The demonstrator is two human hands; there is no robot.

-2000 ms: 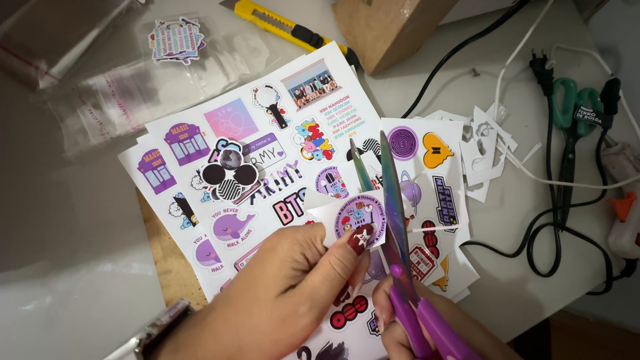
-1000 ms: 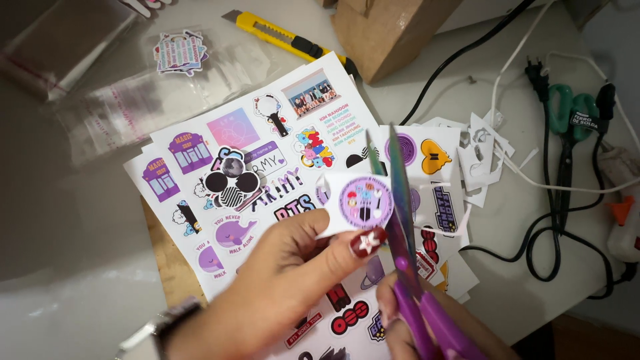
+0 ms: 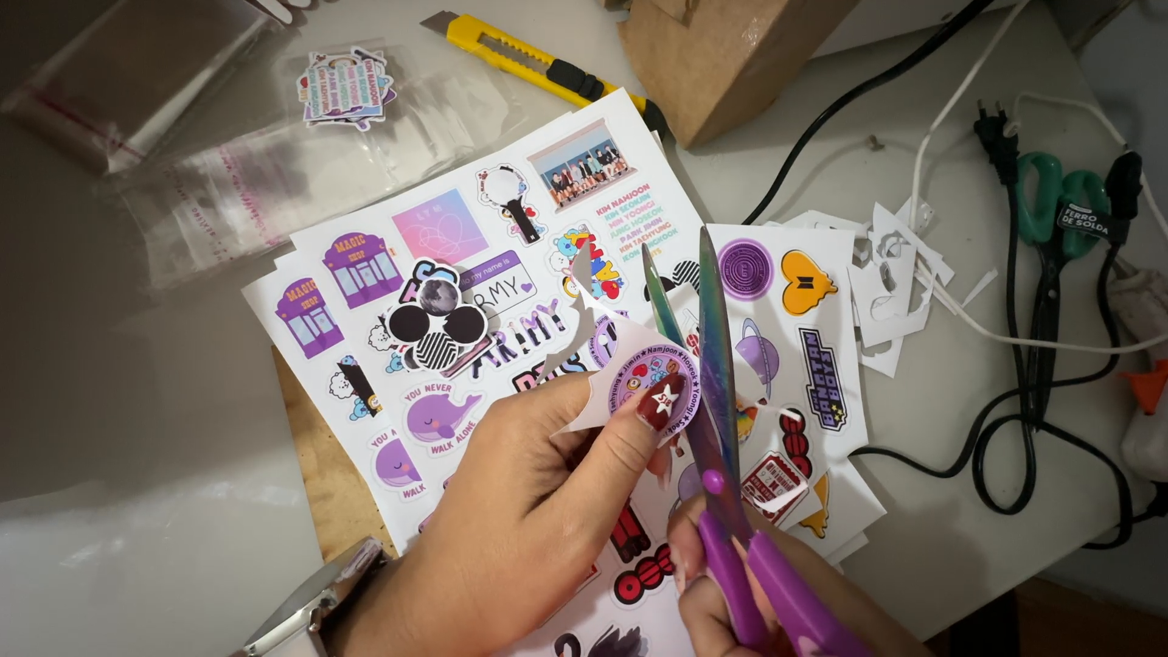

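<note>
My left hand (image 3: 538,493) pinches a round purple sticker (image 3: 639,383) on white paper between thumb and fingers. In my right hand (image 3: 712,566) are purple-handled scissors (image 3: 721,447) with iridescent blades, parted, one edge beside the sticker's right rim. A ragged paper edge stands up at the sticker's upper left. Beneath both hands lie printed sticker sheets (image 3: 365,265), overlapping. On them rests a loose cut-out sticker with dark circles (image 3: 438,319).
A yellow utility knife (image 3: 520,59) with its blade out lies behind the sheets, beside a cardboard box (image 3: 730,64). Cut stickers (image 3: 347,91) sit on clear plastic bags (image 3: 219,201). To the right are paper scraps (image 3: 890,283), cables (image 3: 976,438) and green-handled scissors (image 3: 1045,246).
The sticker piece in my left hand has turned, and its white paper now points up and to the left. The scissors remain in my right hand.
</note>
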